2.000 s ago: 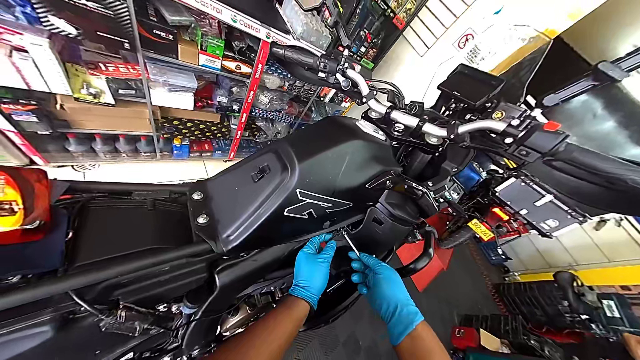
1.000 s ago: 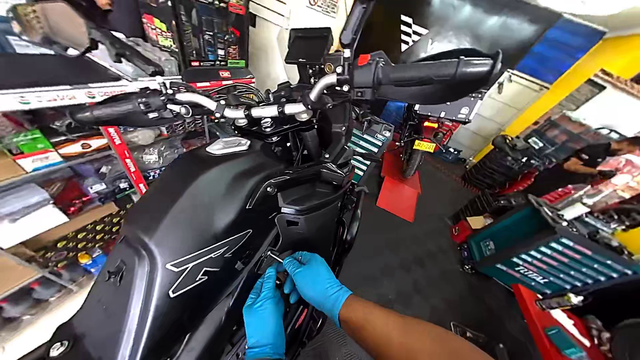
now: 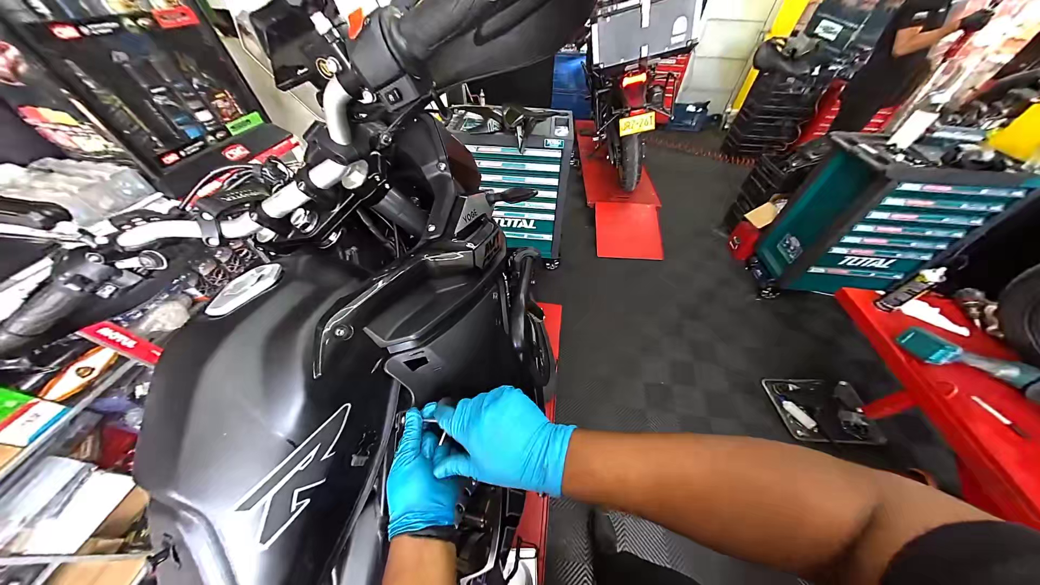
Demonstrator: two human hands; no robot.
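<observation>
A black motorcycle fuel tank (image 3: 244, 390) fills the left of the head view, with a black side fairing panel (image 3: 455, 341) to its right. My left hand (image 3: 422, 483), in a blue glove, has its fingertips at the panel's lower edge, beside the tank; whether it holds anything cannot be told. Against it, my right hand (image 3: 508, 439), also blue-gloved, grips a thin metal tool (image 3: 442, 437) between thumb and fingers. The tool's tip and whatever it touches are hidden by the fingers. Silver handlebars (image 3: 284, 199) rise beyond the tank.
Teal tool cabinets (image 3: 528, 191) (image 3: 918, 219) stand ahead and at right. Another motorcycle (image 3: 630, 154) is on a red ramp. A red bench (image 3: 934, 382) with tools is at right, a parts tray (image 3: 821, 412) on the floor. A person (image 3: 902, 49) stands back right; shelves line the left.
The view has swung far to the right and closer over the tank. Both gloved hands stay at the panel edge, now pressed together, where two seconds ago they were apart with the tool between them.
</observation>
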